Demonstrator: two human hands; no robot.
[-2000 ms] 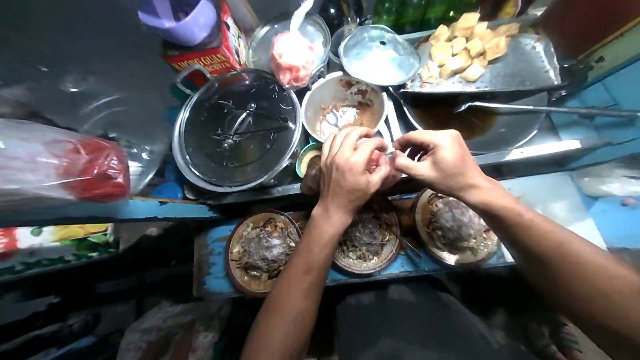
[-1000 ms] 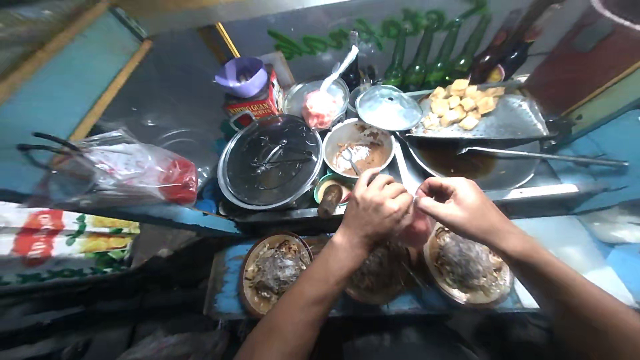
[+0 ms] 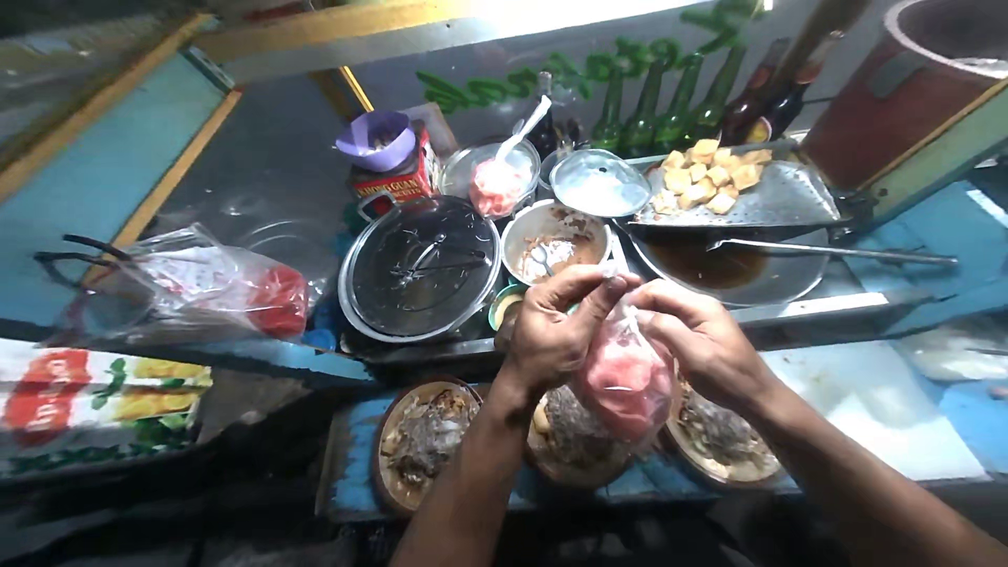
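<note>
Both my hands pinch the gathered neck of a clear plastic bag of pink-red crackers (image 3: 628,382). My left hand (image 3: 563,327) grips the neck from the left, thumb up; my right hand (image 3: 693,331) grips it from the right. The filled part hangs below my fingers, over the middle one of three bowls. The left bowl (image 3: 429,441), the middle bowl (image 3: 571,437) and the right bowl (image 3: 724,441) hold food under dark, shiny wrapping or topping that I cannot settle. Behind my left hand stands a white bowl (image 3: 555,236) with brown sauce and a spoon.
A lidded pot (image 3: 421,268) stands left of the white bowl. A metal tray (image 3: 795,193) holds fried tofu cubes (image 3: 709,177). In front of it, a pan of brown liquid (image 3: 709,268) has a ladle (image 3: 835,250) across it. Green bottles (image 3: 646,102) line the back. A plastic bag (image 3: 213,287) hangs left.
The bag of pink-red crackers, largely hidden behind my hands two seconds ago, now hangs in plain sight beneath them. The view has tilted up.
</note>
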